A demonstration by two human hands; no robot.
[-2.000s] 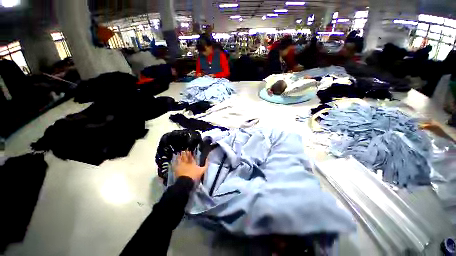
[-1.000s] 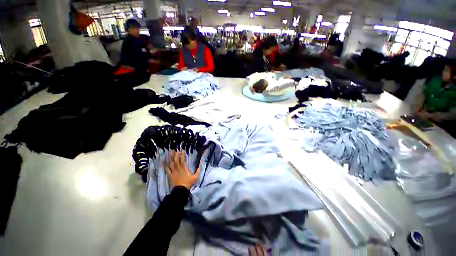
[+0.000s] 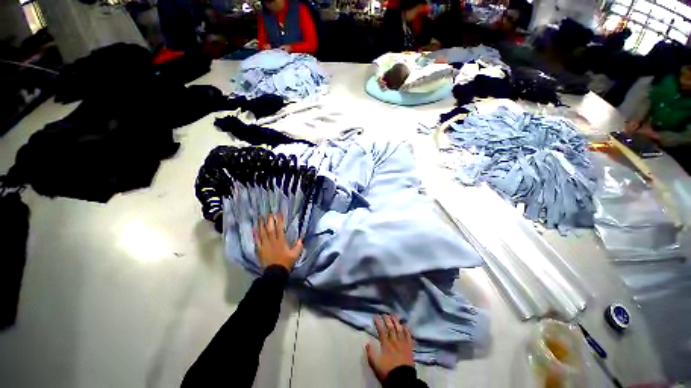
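A bundle of light blue garments (image 3: 386, 242) lies on the white table in front of me, with black hangers (image 3: 246, 170) bunched in a thick curved ridge at its upper left. My left hand (image 3: 276, 244) lies flat with fingers spread on the blue cloth just below the hangers. My right hand (image 3: 392, 347) rests with fingers spread at the bundle's lower edge, its fingertips against the cloth. Neither hand visibly grips anything.
Dark garments (image 3: 106, 144) lie at left. A blue fanned pile (image 3: 530, 163) and flat clear poly bags (image 3: 515, 254) lie at right. A tape roll (image 3: 617, 317), thin dark tool (image 3: 592, 341) and clear container (image 3: 557, 352) lie lower right. People sit across the table (image 3: 174, 273).
The view has tilted down. My right hand has come into view at the bundle's lower edge. My left hand stays on the cloth by the hangers, which now show more fully than at first.
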